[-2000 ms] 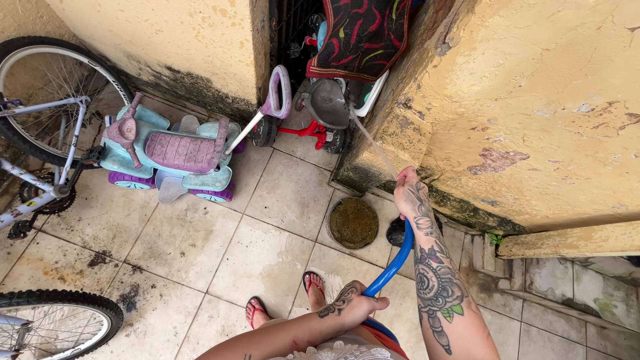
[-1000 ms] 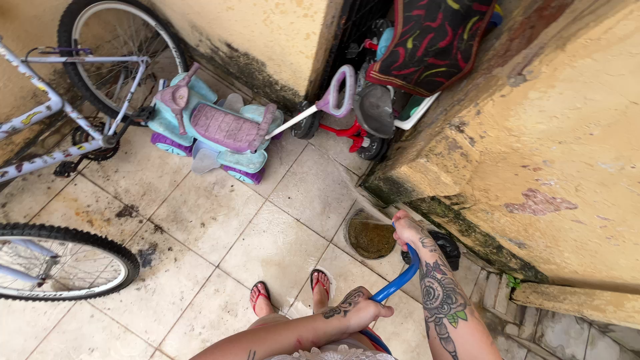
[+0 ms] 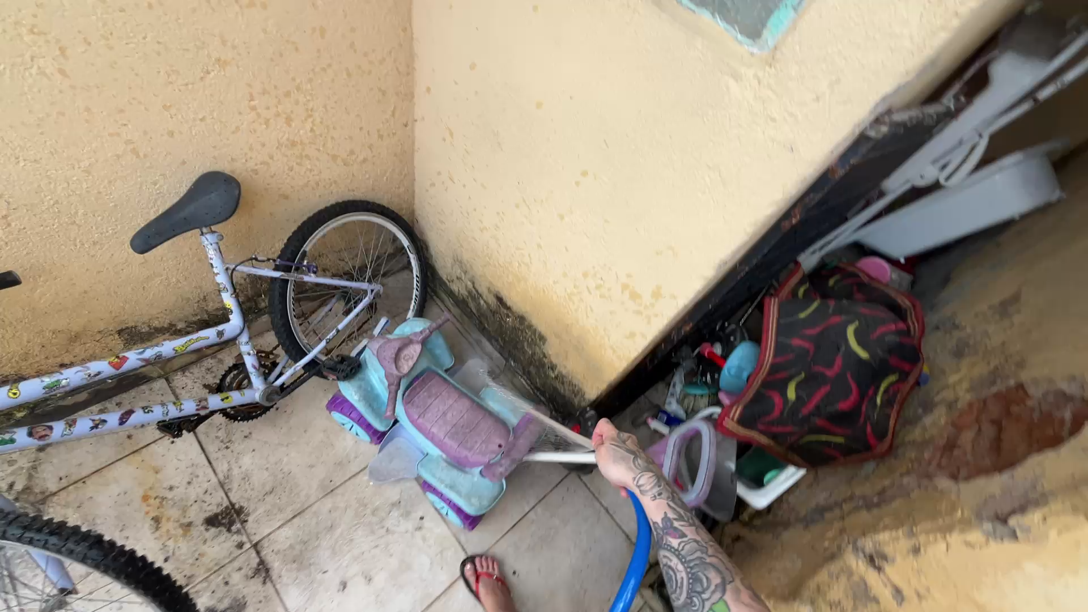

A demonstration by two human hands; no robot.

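Observation:
My right hand (image 3: 614, 450) is closed round the end of a blue hose (image 3: 634, 557), at the lower middle of the head view. A stream of water (image 3: 544, 418) leaves the hose end and runs up and left onto a child's ride-on toy (image 3: 455, 416), light blue and purple, with purple wheels. The toy's white push handle passes behind my hand and ends in a light purple loop (image 3: 690, 459). The hose runs down out of the frame. My left hand is out of view.
A bicycle (image 3: 238, 319) covered in stickers leans near the left wall, with another wheel (image 3: 93, 552) at lower left. At right, a dark cloth with a pepper print (image 3: 829, 365) lies over stored toys in a doorway. A foot in a red flip-flop (image 3: 486, 582) stands on the tiles.
The view has swung up and left. The water, earlier directed near the doorway and the round drain-like disc, now reaches the ride-on toy. My left hand, earlier on the hose, has left the view.

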